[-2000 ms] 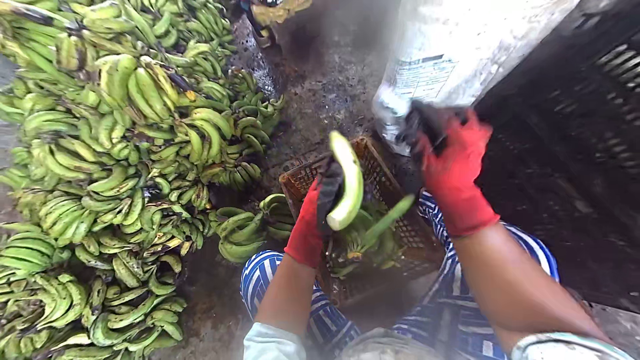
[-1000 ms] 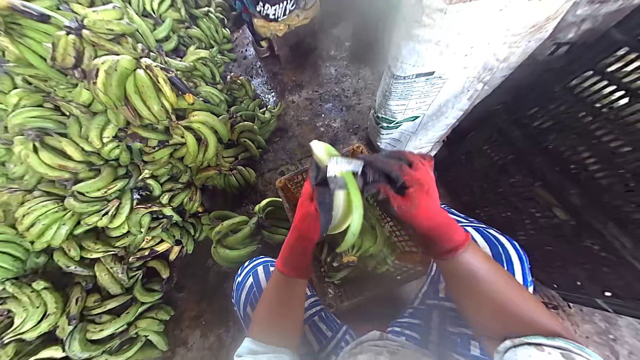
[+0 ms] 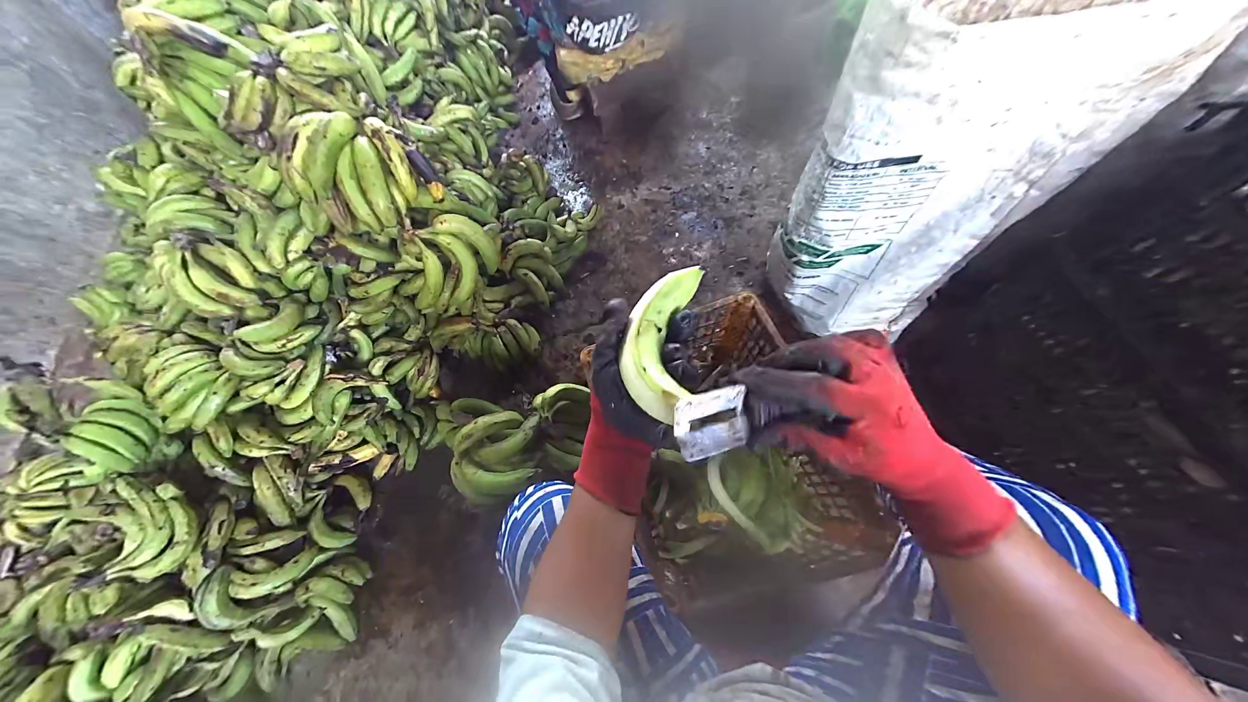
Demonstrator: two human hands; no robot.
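Observation:
My left hand, in a red glove with black fingers and palm, holds a partly peeled green plantain upright and curved. In my right hand, gloved alike, is a metal peeler; its flat, slotted head touches the lower end of the plantain. A thin strip of green peel hangs below the peeler. Under both hands, between my knees, stands a brown plastic crate with green peels inside.
A large heap of green plantain bunches covers the floor at left. One bunch lies beside the crate. A white woven sack bearing print stands behind it, with a dark crate wall at right.
My right hand was away from the plantain two seconds ago; one second ago it was at the plantain's upper part with the peeler. Now the peeler is at the lower end.

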